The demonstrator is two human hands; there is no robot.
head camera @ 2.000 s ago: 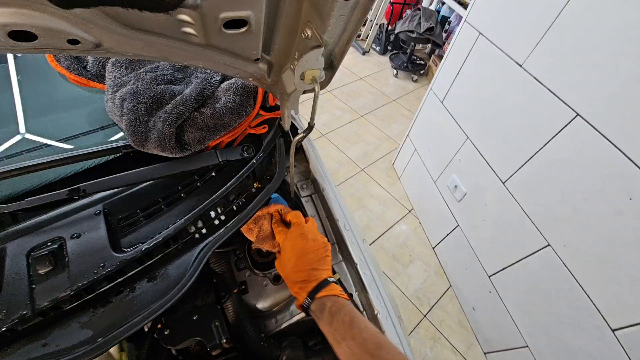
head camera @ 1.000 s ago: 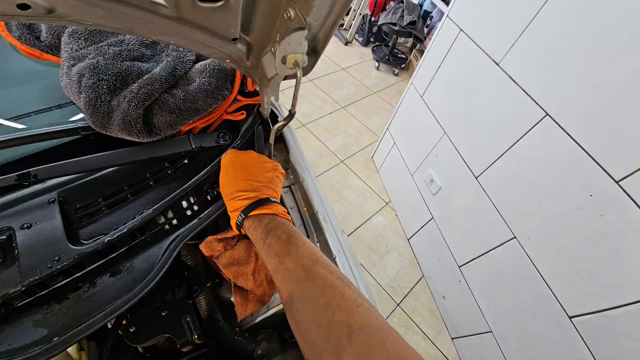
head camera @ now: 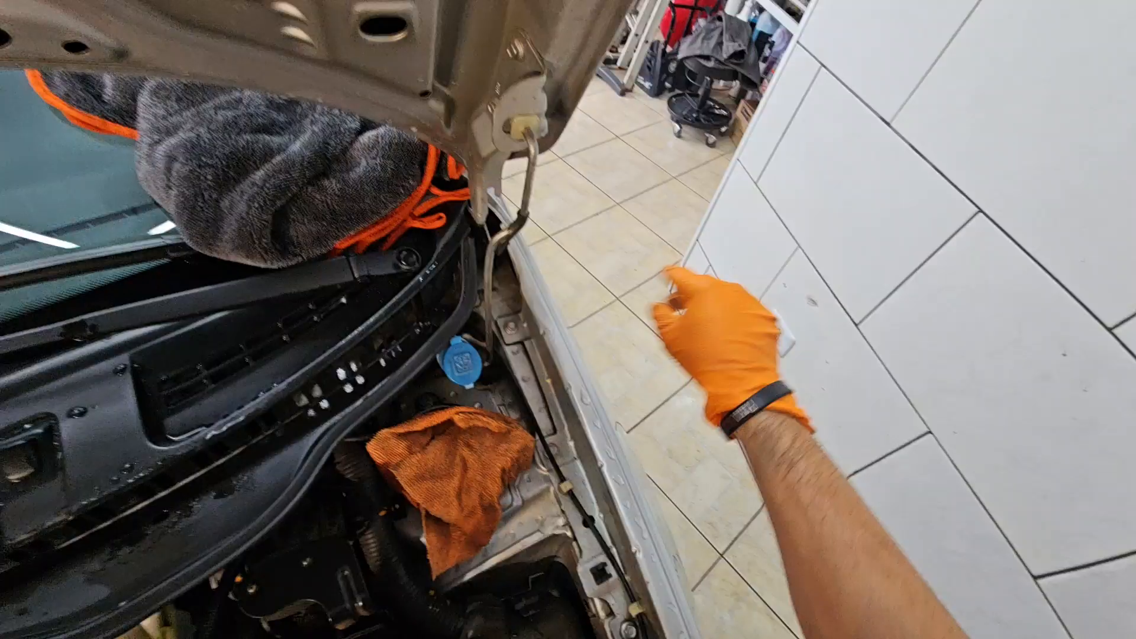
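My right hand [head camera: 721, 342], in an orange glove with a black band at the wrist, is in the air to the right of the car's fender edge. Its fingers are curled and blurred, and whether anything is between them cannot be told. An orange-brown cloth [head camera: 457, 475] lies crumpled in the engine bay. Just above the cloth is a blue washer reservoir cap [head camera: 461, 362], beside the black cowl panel [head camera: 98, 461]. My left hand is out of view.
The raised hood [head camera: 337, 58] rests on a metal prop rod [head camera: 490, 275]. A grey towel with orange edging [head camera: 275, 169] lies over the windshield base, near the wiper arm [head camera: 204, 297]. A tiled wall [head camera: 941, 293] stands at right; a wheeled stool [head camera: 701, 111] is farther back.
My right hand held the cloth at first, then was near the prop rod's lower part with the cloth below it. Now it is out past the fender, and the cloth lies in the engine bay.
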